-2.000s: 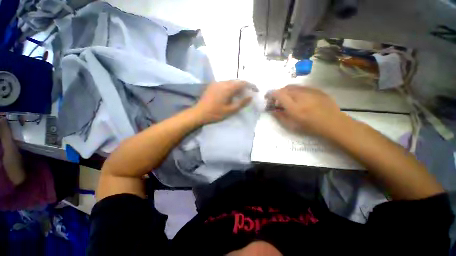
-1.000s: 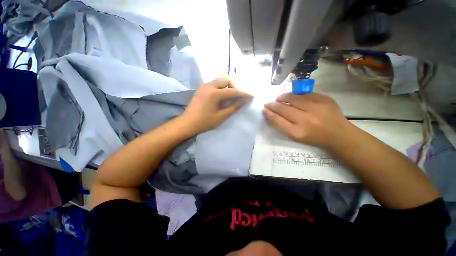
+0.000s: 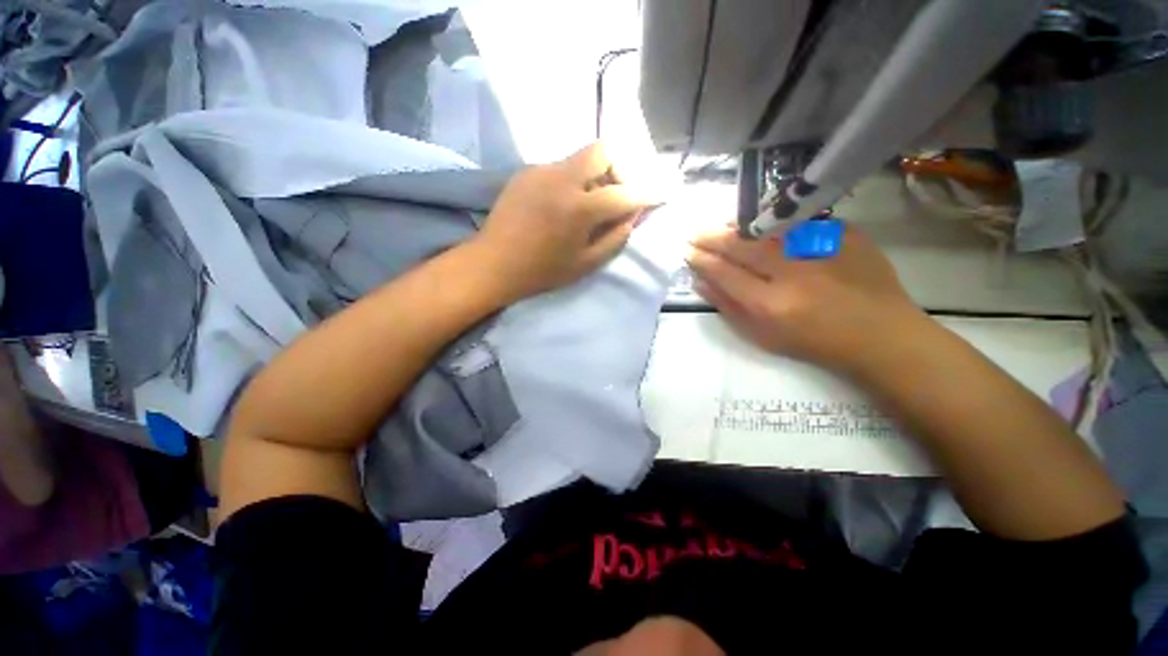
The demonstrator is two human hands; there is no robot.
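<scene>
A grey garment piece [image 3: 564, 359] lies bunched left of the sewing machine [image 3: 717, 77], its near end at the bed's front edge. My left hand [image 3: 564, 218] pinches the cloth between thumb and fingers, left of the needle area. My right hand [image 3: 807, 288] lies flat with fingers together at the cloth's right edge, just under the blue attachment [image 3: 813, 238]; I cannot tell whether it grips the cloth. The needle area between my hands is washed out by the lamp, so the needle and stitching are not visible.
A printed ruler scale [image 3: 807, 417] runs along the bed's front. Beige cords [image 3: 1095, 269], a white label [image 3: 1049, 205] and orange handles [image 3: 954, 168] lie right of the machine head. A blue device [image 3: 45, 263] stands at left, with a person's arm [image 3: 23, 436] below it.
The cloth's near end has shifted and folded, showing a darker grey piece under my left forearm. My hands stay near the needle area. The view has shifted, moving the machine head in the picture.
</scene>
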